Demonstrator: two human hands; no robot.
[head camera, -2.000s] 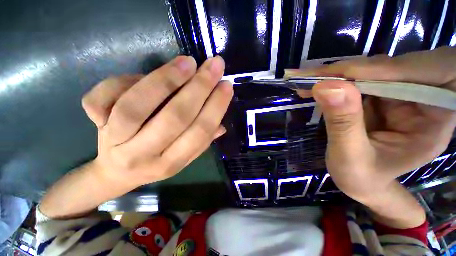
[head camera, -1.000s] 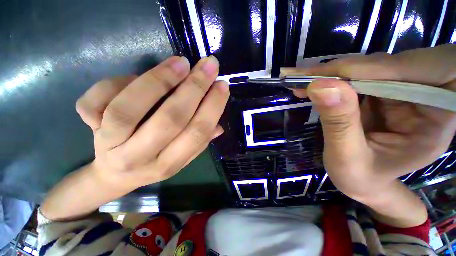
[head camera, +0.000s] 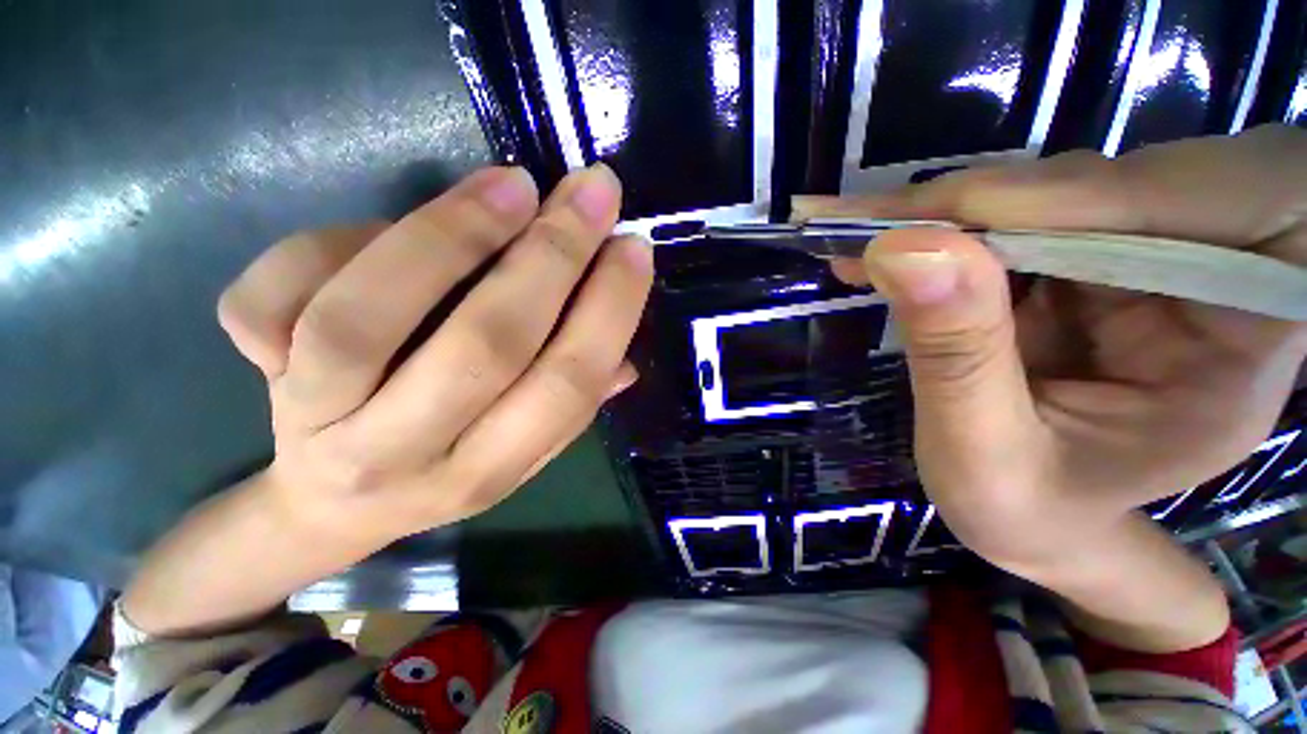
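A white-bordered cover panel lies in the glossy black tray, with a dark slot in its near short edge. My right hand grips a pale, flat-handled tool between thumb and fingers; its thin metal tip points left and reaches the slot. Whether a small piece is at the tip cannot be told. My left hand rests its fingertips on the panel's near left corner, left of the slot. Its fingers lie close together, and I see nothing held in it.
A sideways panel lies in the tray's middle. Smaller-looking panels form the near row, and more lie at the far right. The dark green-grey bench extends left of the tray. A light blue cloth-like shape shows at the lower left edge.
The tray and panels have shifted slightly left in view. Both hands and the tool have shifted slightly left too. The tool tip remains at the slot.
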